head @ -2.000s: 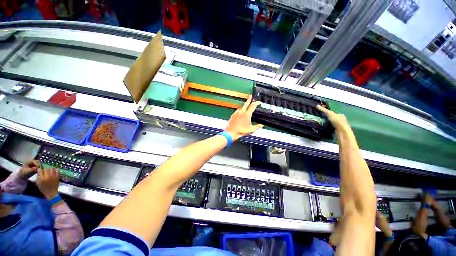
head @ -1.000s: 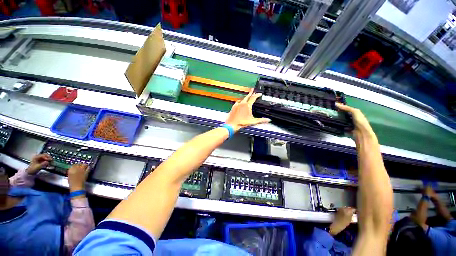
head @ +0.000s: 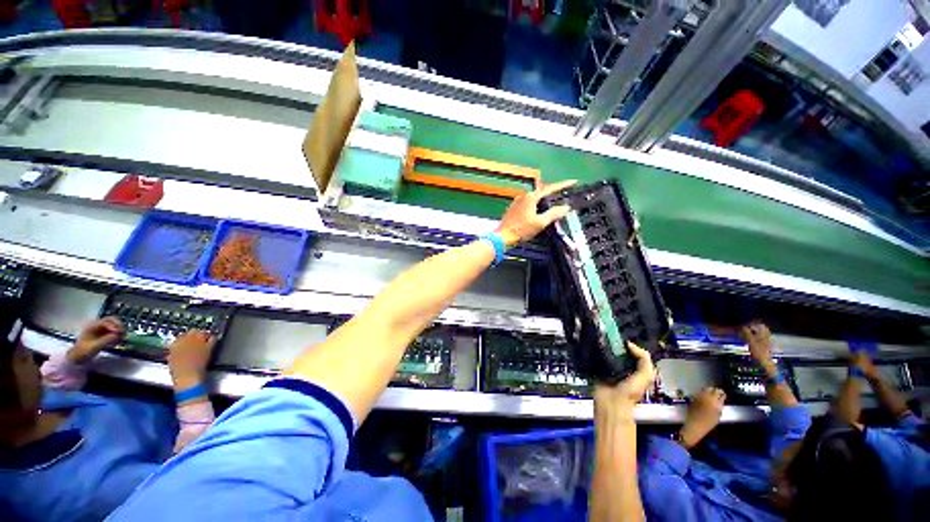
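Note:
A black carrier fixture (head: 624, 267) with a row of dark openings and a pale green strip (head: 597, 285) along one side is held up, turned steeply, above the line's silver rails. My left hand (head: 528, 216) grips its upper left end. My right hand (head: 630, 379) grips its lower end. The fixture looks thick; whether it is one piece or several stacked cannot be told. Fingers under it are hidden.
A green belt (head: 734, 214) behind carries an orange frame (head: 474, 171) and a pale green box (head: 375, 158) beside upright cardboard (head: 332, 122). Blue bins (head: 257, 255) hold small parts. Trays with boards (head: 530, 359) lie on the near track. Workers' hands (head: 191, 357) are at both sides. A blue tote (head: 540, 474) is below.
The black fixture has come off the green belt towards me and swung from lengthwise to nearly upright in view. My right hand moved down and left with it.

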